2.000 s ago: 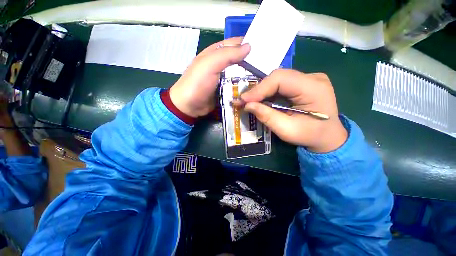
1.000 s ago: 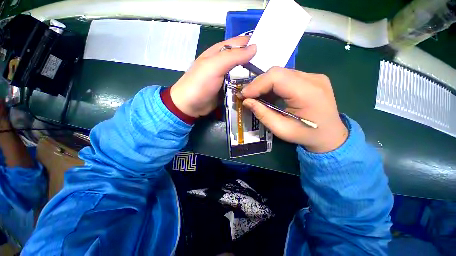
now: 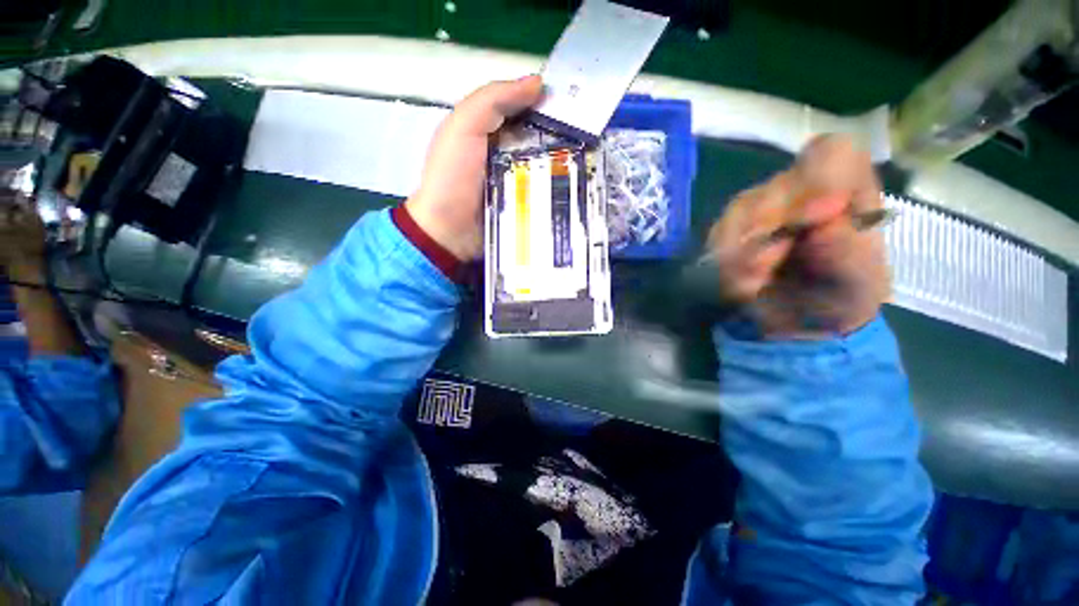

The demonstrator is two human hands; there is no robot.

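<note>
My left hand (image 3: 456,178) holds the opened phone mid-frame (image 3: 543,315) above the green bench by its left side. The battery (image 3: 601,65), a white-silver rectangle, is tilted up beyond the phone's top end, with my left thumb at its lower corner. The orange-yellow flex cable (image 3: 523,225) runs lengthwise in the bay, beside a dark strip. My right hand (image 3: 805,243) is raised to the right, away from the phone, and motion-blurred. A thin dark thing shows at its fingers, but its grip is too blurred to tell.
A blue parts tray (image 3: 678,178) with small white pieces stands behind the phone. A plain white sheet (image 3: 343,140) lies at left, a ridged white sheet (image 3: 982,272) at right. A black box (image 3: 154,178) with cable is at far left, near a neighbouring person's arm (image 3: 47,320).
My right hand has left the phone and moved right, uncovering the phone's bay. The phone and battery have shifted left and up in view, and more of the blue tray shows.
</note>
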